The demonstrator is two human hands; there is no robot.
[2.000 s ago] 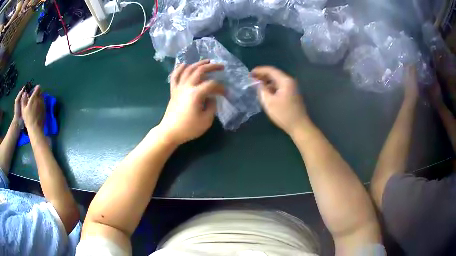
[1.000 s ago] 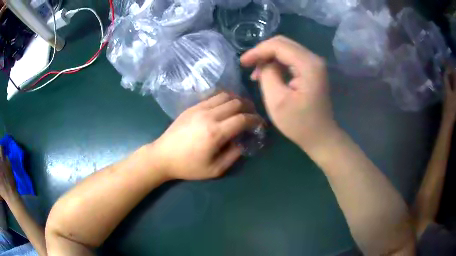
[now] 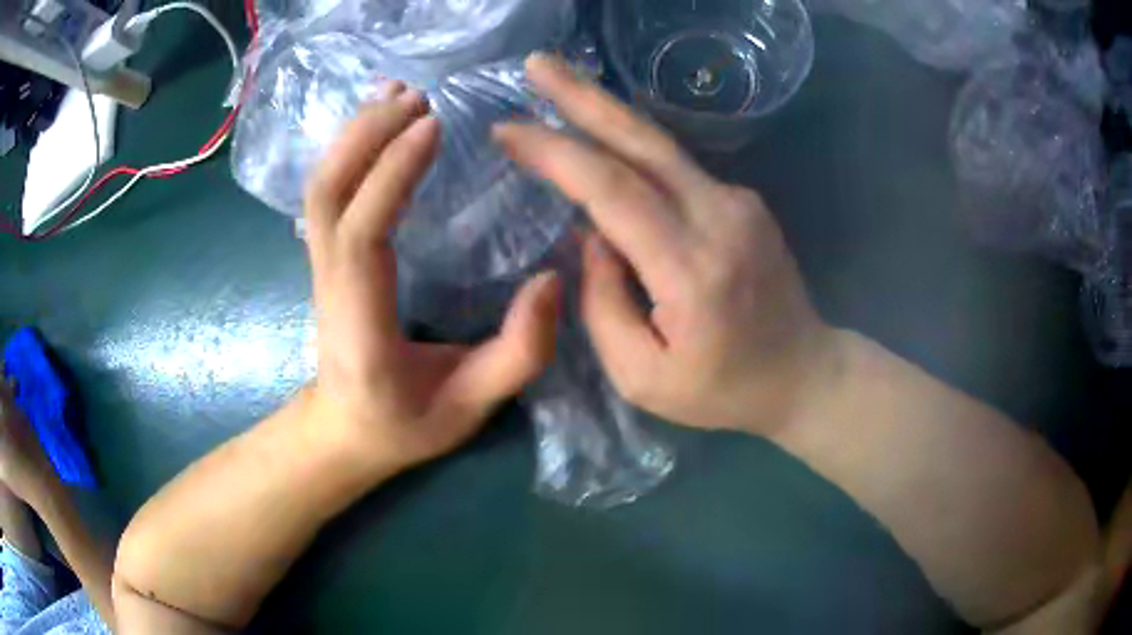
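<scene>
A bagged container lies on the green table between my hands, its wrinkled film stretched over the round top. The gathered bag end trails towards me. My left hand is at its left with fingers and thumb spread apart. My right hand is at its right, fingers reaching over the film, thumb apart. Neither hand is seen gripping it; whether the fingertips touch the film cannot be told. An unbagged clear container stands beyond my right hand.
Whitish bagged containers are piled at the far side and more at the far right. Red and white cables and a white strip lie far left. A blue cloth is beside another person's hand at the left edge.
My left hand has opened off the bag, uncovering the gathered end. My right hand has come down beside the bagged container. The view has shifted, and the unbagged container appears larger.
</scene>
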